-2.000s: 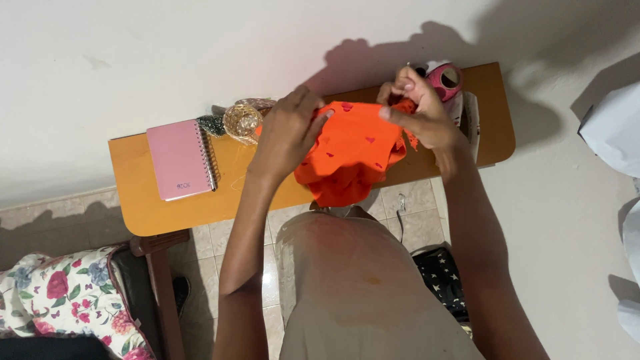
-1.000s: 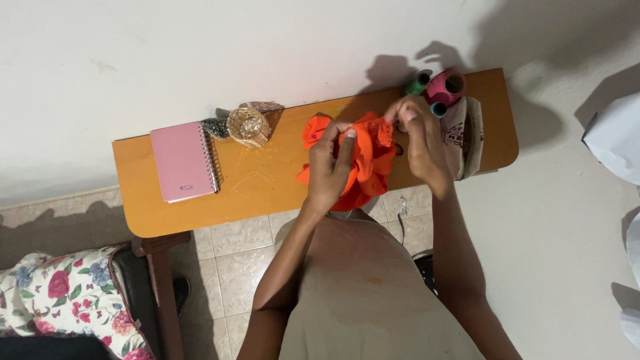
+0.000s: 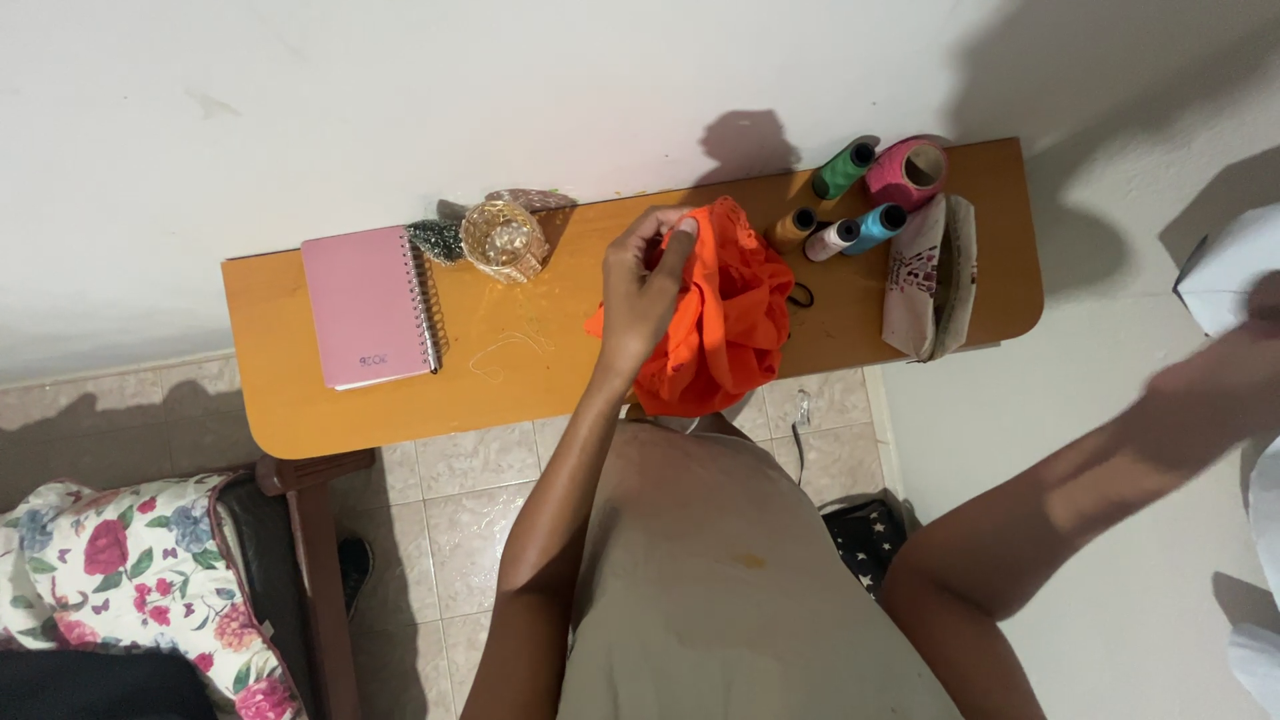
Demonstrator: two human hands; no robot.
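Note:
Bunched orange fabric (image 3: 725,320) hangs from my left hand (image 3: 650,285), pinched between thumb and fingers over a narrow wooden shelf (image 3: 560,370). My right hand (image 3: 1265,350) is far out at the right edge of view, blurred and partly cut off, so its fingers cannot be read; it is apart from the fabric. Just right of the fabric stand a brown-orange thread spool (image 3: 792,230), a white one (image 3: 832,240), a blue one (image 3: 877,229) and a green one (image 3: 843,170). A larger pink thread cone (image 3: 907,173) is behind them.
A fabric pouch (image 3: 915,280) lies at the shelf's right end. To the left are a pink spiral notebook (image 3: 365,305), a gold decorative cup (image 3: 503,240) and a loose thread (image 3: 505,347). White wall rises behind. A floral cushion (image 3: 130,590) is at lower left.
My right hand has left the orange fabric and swung out to the right. My left hand still grips the cloth, which now hangs bunched. Spools behind the hands have come into view.

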